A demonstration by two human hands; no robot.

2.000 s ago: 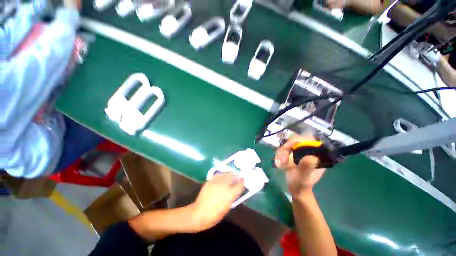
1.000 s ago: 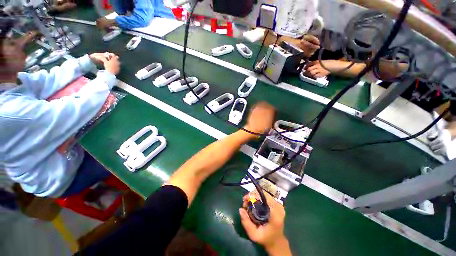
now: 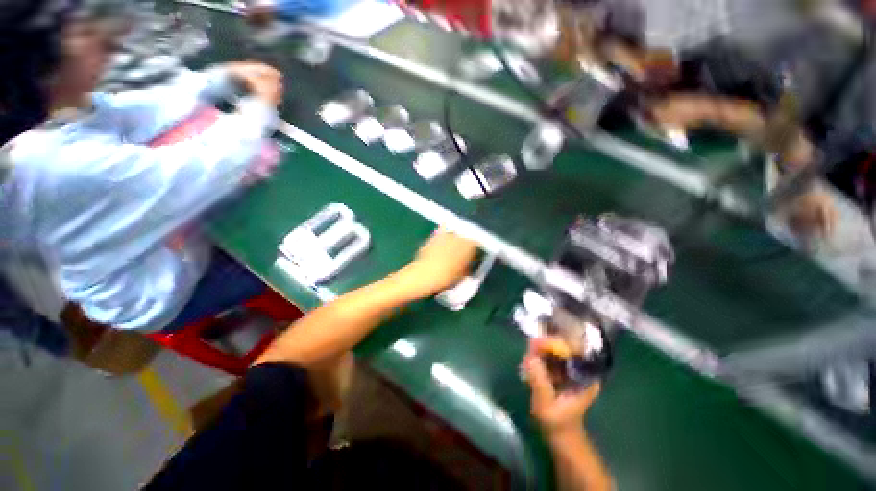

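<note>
The view is blurred. My left hand (image 3: pixel 448 259) is over the green bench, shut on a white plastic housing (image 3: pixel 468 287) that sticks out below and beside it. My right hand (image 3: pixel 561 391) holds the electric screwdriver (image 3: pixel 567 357), black with a yellow-orange band, in front of the screw feeder; its bit cannot be made out. The silver-grey screw feeder (image 3: pixel 624 251) stands by the white line. A pair of white housings (image 3: pixel 327 244) lies side by side on the green surface to the left.
Several white housings (image 3: pixel 486 177) lie in a row on the belt beyond the white line (image 3: pixel 384 180). A person in light blue (image 3: pixel 125 206) sits at the left, over a red stool (image 3: pixel 226 338). Blurred people work across the belt. A grey metal post (image 3: pixel 807 350) is at the right.
My left hand has come back from the belt to the bench with a housing in it. The camera view has shifted. The right hand still holds the screwdriver.
</note>
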